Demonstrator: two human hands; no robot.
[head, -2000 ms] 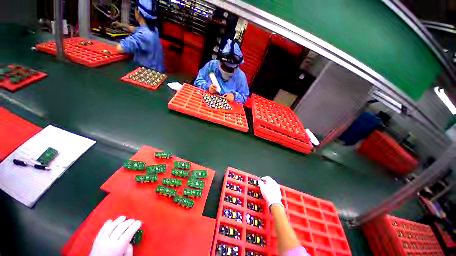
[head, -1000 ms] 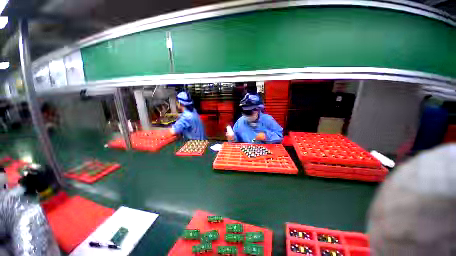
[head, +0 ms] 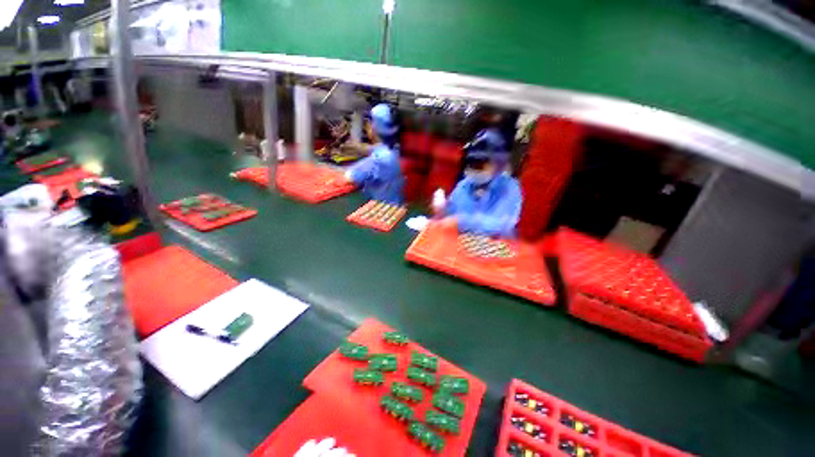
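Several green circuit boards (head: 406, 391) lie green side up on a red sheet (head: 359, 337) in front of me. My left hand (head: 323, 447), white-gloved, shows only as fingertips at the bottom edge, over a nearer red sheet (head: 290, 432); whether it holds anything is hidden. A red compartment tray (head: 623, 441) is cut off at the bottom right, with component-side-up boards (head: 531, 428) in its left pockets. My right hand is not in view.
White paper (head: 198, 368) with a black pen (head: 212, 335) and one green board (head: 239, 324) lies left. A silvery crinkled duct (head: 89, 348) stands at the left edge. Two blue-gowned people (head: 487, 203) sit opposite behind red trays (head: 478, 266). Stacked trays (head: 630, 290) stand right; metal posts (head: 130, 107) rise left.
The camera view has swung left and tilted since the first frame. My right hand has gone from the tray out of the picture. My left hand is now mostly below the edge.
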